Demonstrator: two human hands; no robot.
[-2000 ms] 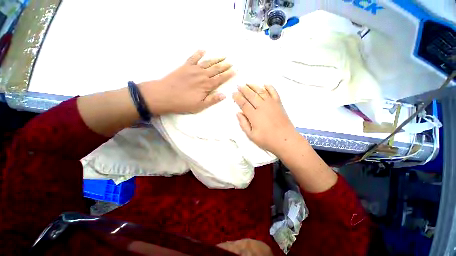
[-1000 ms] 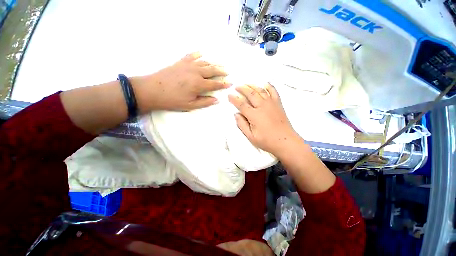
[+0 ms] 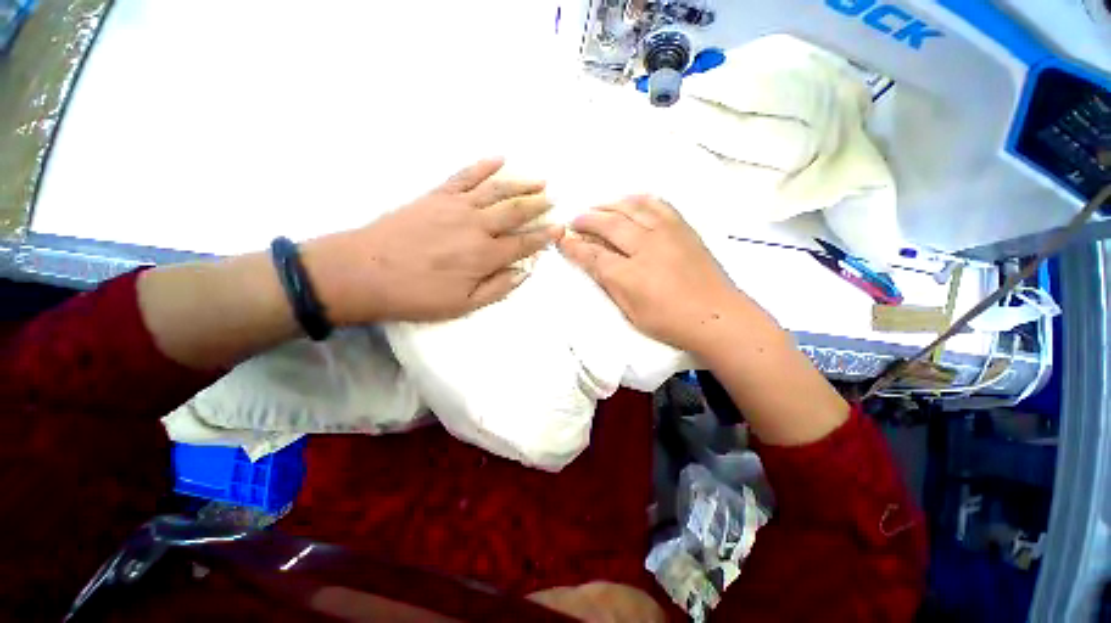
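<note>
A white garment piece (image 3: 500,389) lies under both hands, hangs over the table's front edge onto my lap, and bunches up at the right beside the machine head. The cloth on the table is overexposed, so its outline there is hard to see. My left hand (image 3: 445,243) lies palm down on it, fingers pointing right. My right hand (image 3: 646,262) has its fingers bent on the cloth, fingertips close to those of my left hand. Whether the fingers pinch the cloth is hidden. The white sewing machine head (image 3: 950,110) is at the upper right.
Thread snips (image 3: 863,274) with dark blades and pink-red and blue parts lie right of my right hand. A ruled strip (image 3: 841,361) runs along the table's front edge. Below are a blue crate (image 3: 240,472) at left and a plastic scrap bag (image 3: 709,535). A control panel (image 3: 1067,128) is at far right.
My right fingers have curled and both hands have moved slightly down in the view. The cloth by the machine has shifted and bunched, uncovering more of the snips. The view has shifted slightly.
</note>
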